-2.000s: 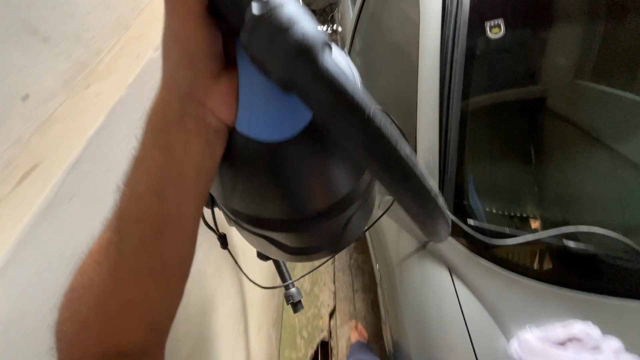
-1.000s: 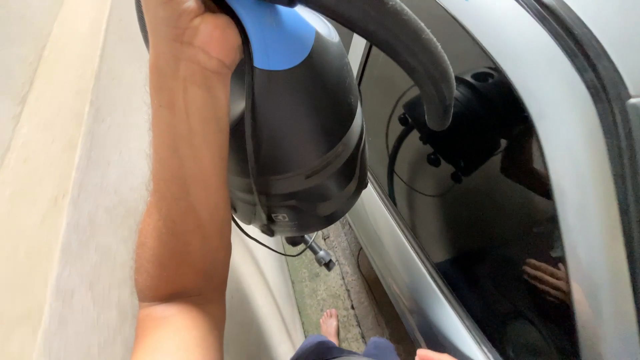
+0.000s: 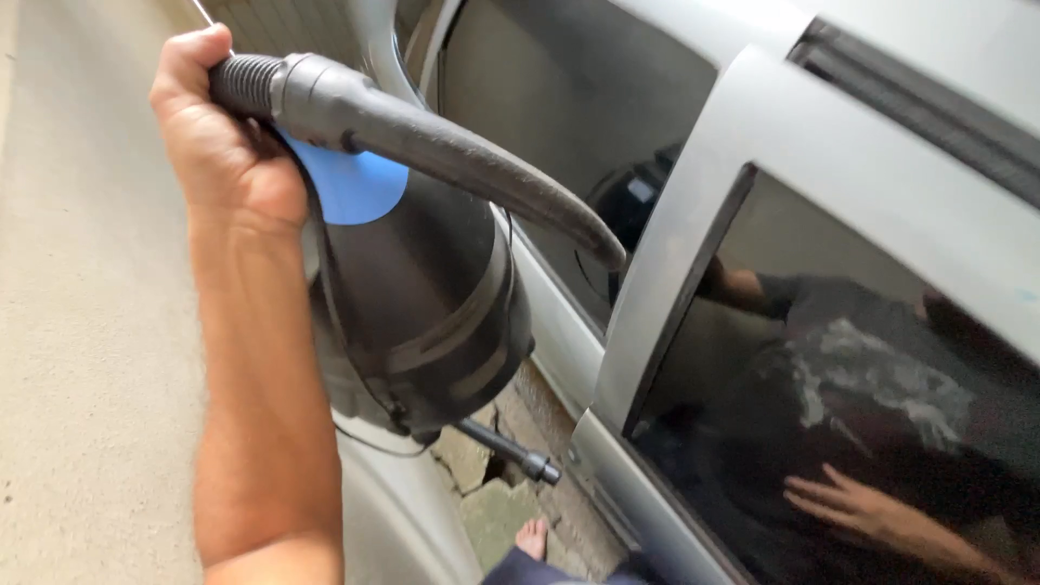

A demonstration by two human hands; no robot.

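My left hand (image 3: 231,138), raised at the upper left, is closed around the top of a black and blue canister vacuum cleaner (image 3: 406,284); the exact grip is hidden by the hand. Its corrugated hose end (image 3: 248,85) lies against the fingers. From there a curved black hose wand (image 3: 479,166) reaches right, towards the car windows. A thin black cord hangs along the canister. A black tube (image 3: 508,451) sticks out below it. My right hand is not directly in view; a dark side window (image 3: 812,390) reflects a hand with spread fingers.
A silver car (image 3: 674,244) stands close on the right, with a whitish smear or reflection on its window. A pale wall (image 3: 89,284) runs along the left. Between them lies cracked paving (image 3: 496,520), with a bare foot (image 3: 532,538) on it.
The view has shifted a lot along the car. The left hand still carries the vacuum cleaner. A pinkish part of a hand at the bottom edge one second ago no longer shows.
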